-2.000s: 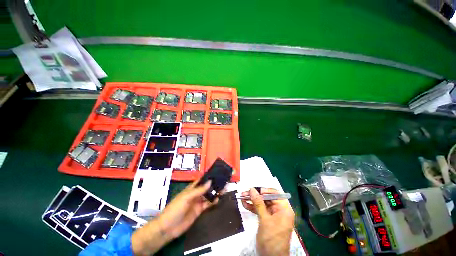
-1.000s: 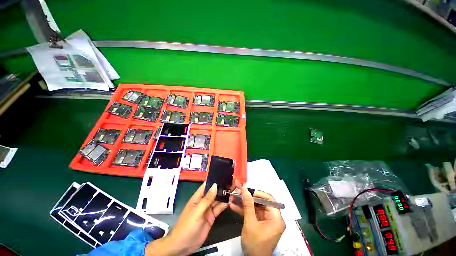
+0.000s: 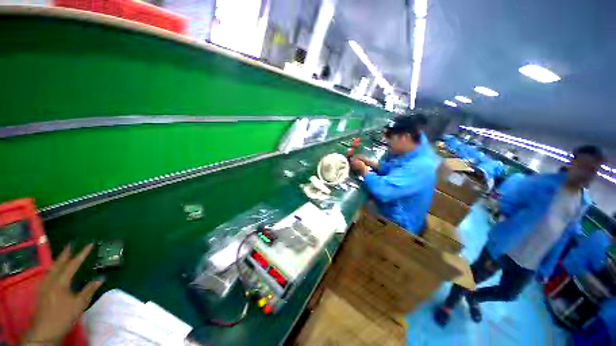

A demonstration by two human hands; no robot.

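My left hand is at the lower left edge, blurred, with its fingers spread and nothing seen in it. It is over the right side of the red tray, which is cut off by the picture's edge and holds boards in its pockets. A small circuit board lies on the bench just right of my fingertips. My right hand and the tweezers are not in view.
White papers lie right of my hand. Another loose board, a clear plastic bag and a power supply are on the bench. Cardboard boxes stand beside it. One person works at the bench; another is in the aisle.
The view has swung far right. My left hand no longer holds the black-faced piece and is spread open. A board now lies on the bench right of the tray. My right hand has left view.
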